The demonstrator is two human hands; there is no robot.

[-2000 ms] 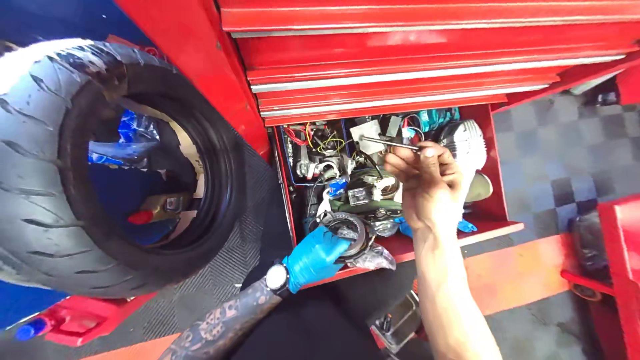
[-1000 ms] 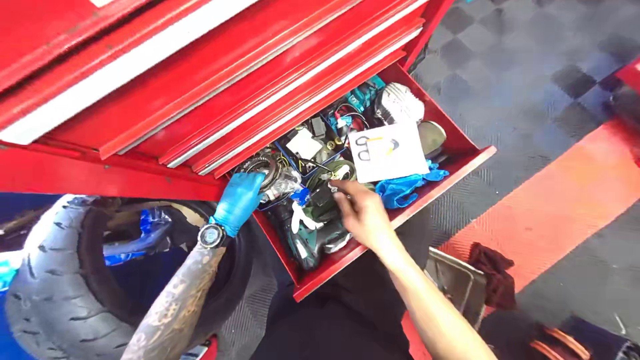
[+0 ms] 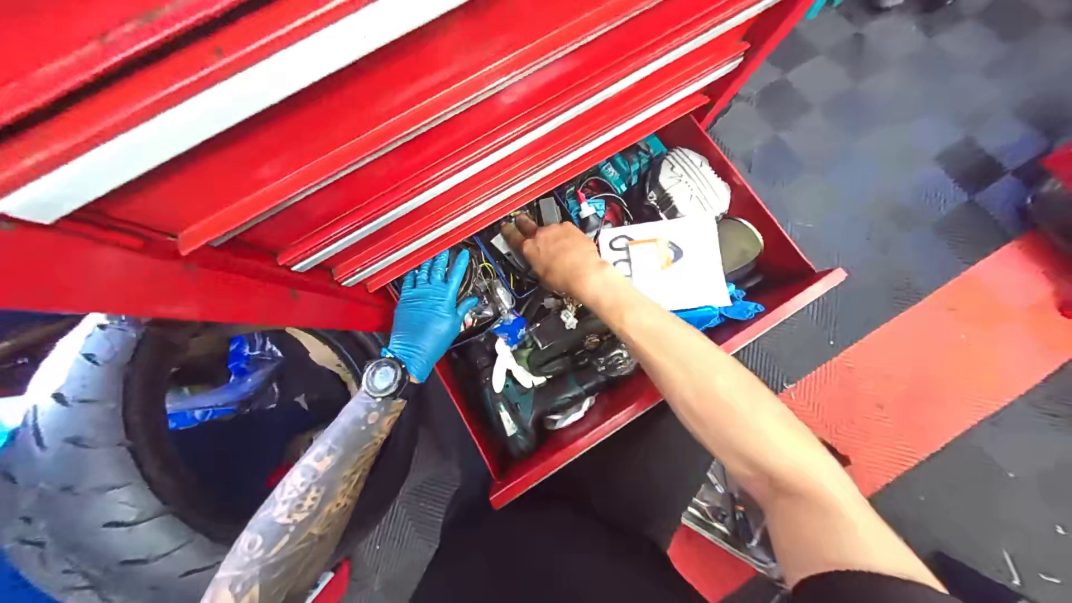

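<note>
My left hand point(image 3: 429, 314), in a blue disposable glove with a watch at the wrist, lies with fingers spread over the back left corner of an open red drawer point(image 3: 578, 448). Wires and small parts show beside it. My bare right hand point(image 3: 557, 254) reaches into the back middle of the drawer, fingertips down among small parts; whether they grip anything is hidden. A white card with printed pictures point(image 3: 699, 272) lies right of that hand. A dark green power tool point(image 3: 523, 398) lies at the front left, near a white piece point(image 3: 512, 368).
The red tool cabinet point(image 3: 469, 109) rises behind the drawer. A large motorcycle tyre point(image 3: 75, 469) stands at the left. A metal tray with parts point(image 3: 724, 515) sits on the floor at right. Blue gloves point(image 3: 737, 308) lie by the drawer's front wall.
The dark ring-shaped part that my left hand held is no longer seen in it. My right hand has moved deeper into the drawer. The white card appeared after the oldest frame.
</note>
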